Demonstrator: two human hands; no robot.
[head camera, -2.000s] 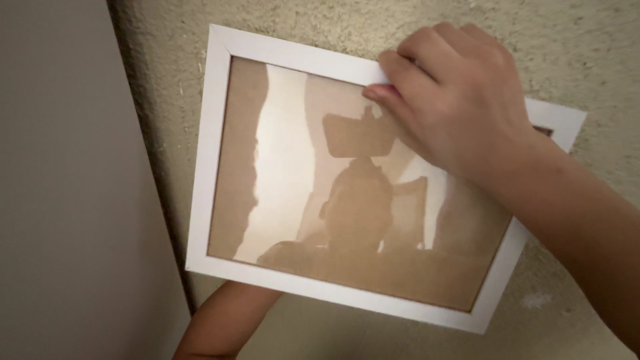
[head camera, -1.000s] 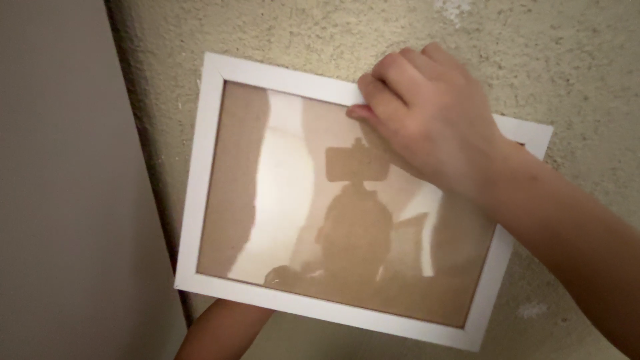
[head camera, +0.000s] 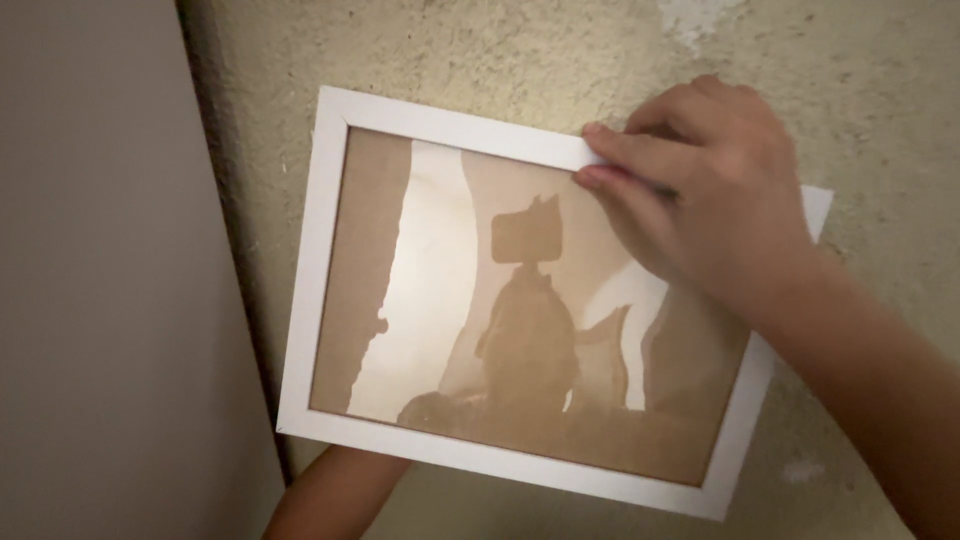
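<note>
A white picture frame (head camera: 450, 124) with a clear, reflective pane (head camera: 517, 330) over a brown backing is tilted in the middle of the view. My right hand (head camera: 697, 180) pinches its upper edge between thumb and fingers, right of the middle. From below, my left forearm passes behind the lower left of the frame; the left hand itself is hidden, so its grip cannot be told. The pane reflects a dark silhouette and bright patches.
Behind the frame is a rough, textured yellowish wall (head camera: 465, 45) with pale patches at the upper right and lower right. A smooth grey panel (head camera: 112, 270) fills the left side, its edge close to the frame's lower left corner.
The picture frame sits lower in view than two seconds ago. My right hand keeps hold of the upper edge, with its fingertips now pinching it more visibly.
</note>
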